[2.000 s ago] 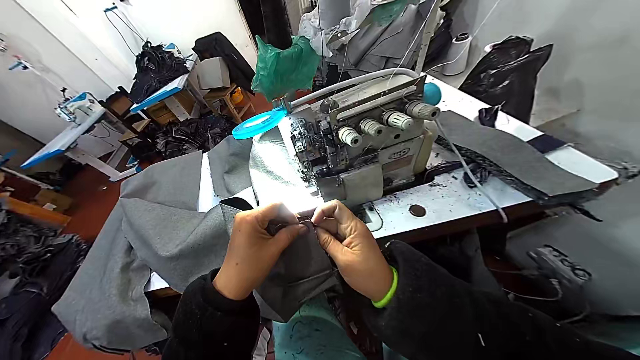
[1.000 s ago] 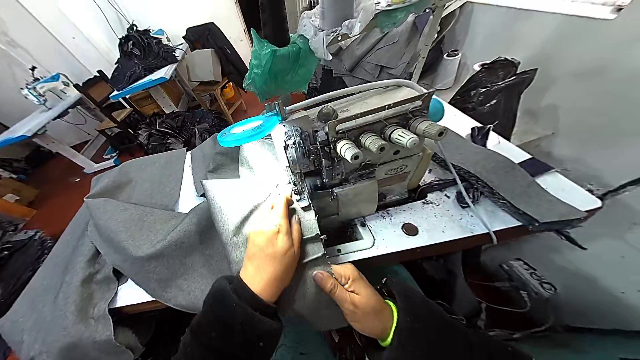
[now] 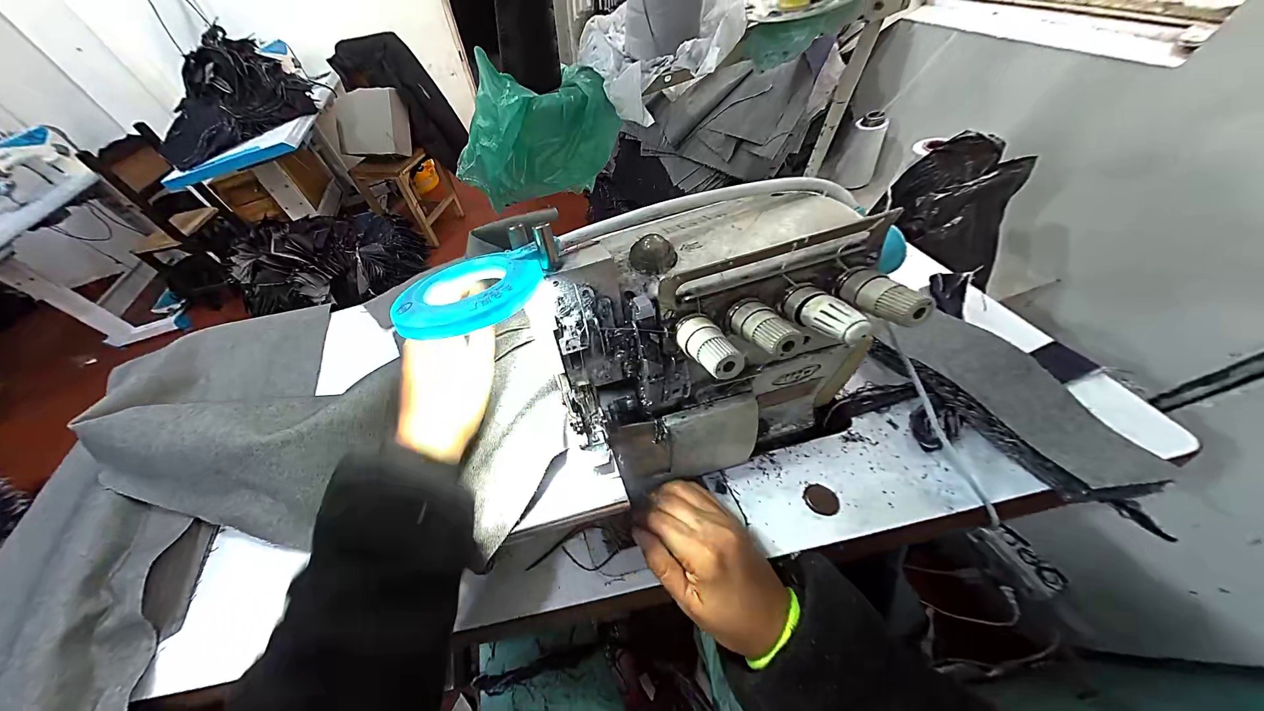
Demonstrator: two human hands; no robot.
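Note:
An overlock sewing machine (image 3: 731, 326) with several tension dials stands on the white table (image 3: 790, 494). My left hand (image 3: 446, 390), blurred and brightly lit, reaches over the grey fabric (image 3: 267, 425) left of the needle area; its fingers are partly hidden behind the blue ring lamp (image 3: 469, 294). Whether it grips the fabric cannot be told. At the front lower corner of the machine, my right hand (image 3: 706, 568) has its fingers bent against the edge of the metal cover, fingertips partly out of sight. A yellow-green band circles that wrist. The fabric drapes over the table's left side.
Dark-edged grey fabric (image 3: 1027, 395) lies along the table's right side. Behind the machine are a green plastic bag (image 3: 538, 128), stacked grey cloth pieces (image 3: 731, 118), thread cones (image 3: 864, 150) and a black plastic bag (image 3: 958, 197). A wooden stool (image 3: 405, 183) stands at the back left.
My hands, together on the fabric two seconds ago, are now apart. The left has moved forward beneath the ring lamp; the right has left the fabric's edge for the machine's front corner.

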